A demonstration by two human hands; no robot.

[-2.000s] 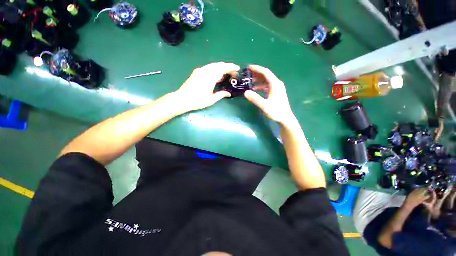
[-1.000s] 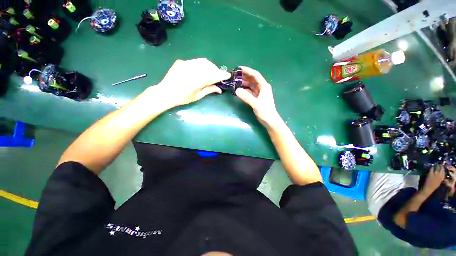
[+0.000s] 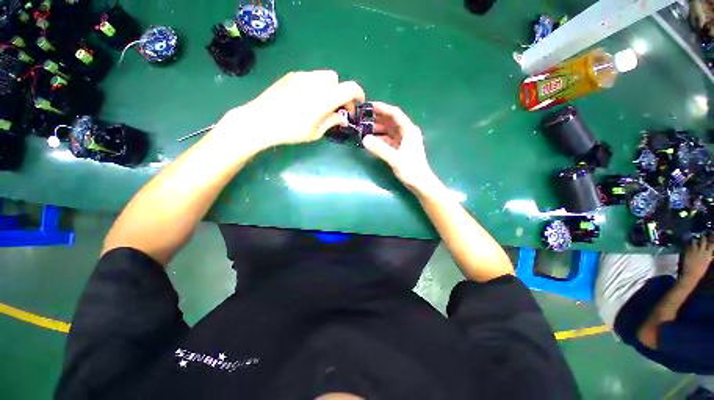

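A small black housing [image 3: 362, 119] is held between my two hands, above the green bench top near its front edge. My left hand [image 3: 317, 108] grips its left side, with fingers curled over the top. My right hand [image 3: 398, 142] holds its right side with thumb and fingertips. A small pale spot shows on the unit by my left fingertips. The fingers hide much of the unit, so its inside cannot be made out.
A thin metal rod [image 3: 196, 133] lies left of my left forearm. Black units with wired discs [image 3: 159, 44] lie at the left and far side. At right are a drink bottle [image 3: 575, 80], black sleeves [image 3: 569, 131], piled units [image 3: 677, 183], a metal post [image 3: 595, 33] and a person's arm.
Bench items have shifted in view as the head turned. My left hand has risen slightly over the housing, and its fingers are more curled. Both hands still hold the housing.
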